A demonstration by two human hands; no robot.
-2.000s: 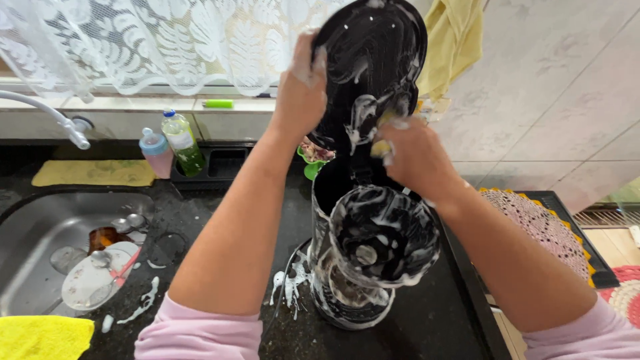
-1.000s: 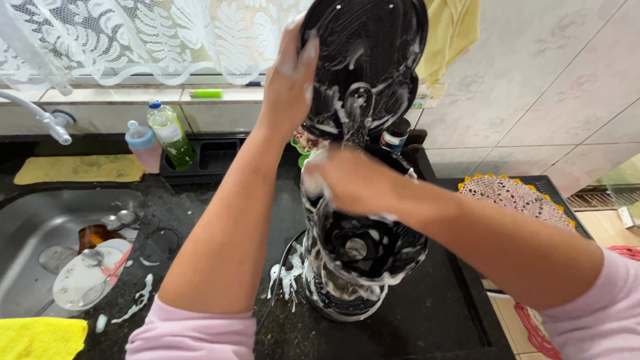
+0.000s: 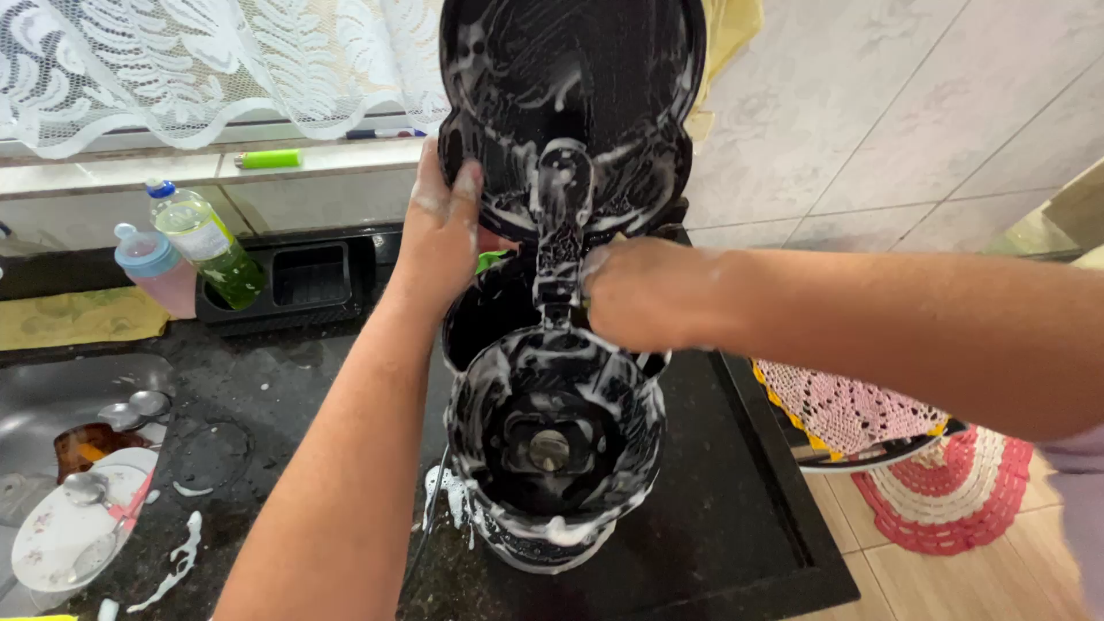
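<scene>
A black drip coffee maker (image 3: pixel 556 517), streaked with white suds, stands on the dark stone counter. Its hinged lid (image 3: pixel 573 86) is raised, and the round filter basket (image 3: pixel 552 431) at the front is soapy inside. My left hand (image 3: pixel 444 216), with foam on the fingers, holds the left edge of the lid. At the hinge arm's right side, over the rear opening, is my right hand (image 3: pixel 642 289), closed around something mostly hidden; a small yellowish bit shows at its fingers.
On the left, a metal sink (image 3: pixel 155 371) holds a plate (image 3: pixel 69 530) and spoons. A bottle of green liquid (image 3: pixel 207 241) and a baby bottle (image 3: pixel 155 263) stand by a black organizer (image 3: pixel 310 280). A power cord (image 3: pixel 423 526) and suds lie beside the coffee maker.
My right hand was at the lid two seconds ago, then over the filter basket; now it is beside the hinge at the rear opening. My left hand stays on the lid's edge.
</scene>
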